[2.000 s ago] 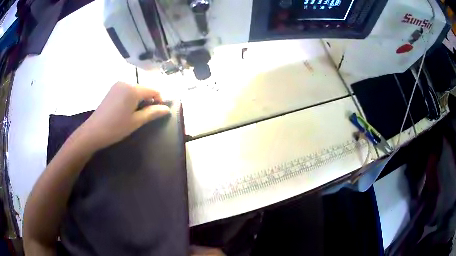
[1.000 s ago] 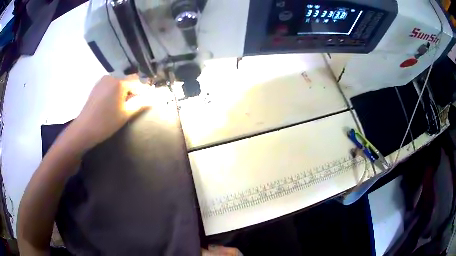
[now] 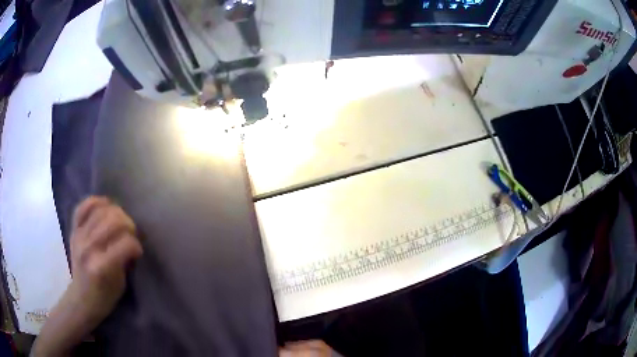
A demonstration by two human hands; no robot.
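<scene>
A grey panel [image 3: 188, 230] lies left of the ruler scale, its upper end under the lit needle area [image 3: 220, 104] of the lockstitch machine [image 3: 293, 31]. A thin maroon line shows along its right edge. My left hand [image 3: 105, 240] lies on the panel's left part with fingers curled; whether it pinches cloth cannot be told. My right hand [image 3: 307, 348] is cut off by the bottom edge, at the panel's lower right edge; its fingertips are hidden.
Blue and yellow-green thread snips [image 3: 513, 192] lie at the right of the bed. The control panel [image 3: 440, 21] is on the machine head. Dark cloth [image 3: 538, 157] lies in the recess at the right. More cloth is at the upper left and lower right.
My left hand has moved from beside the needle down and left over the panel. The panel's upper end now reaches under the machine head. My right hand stays at the bottom edge.
</scene>
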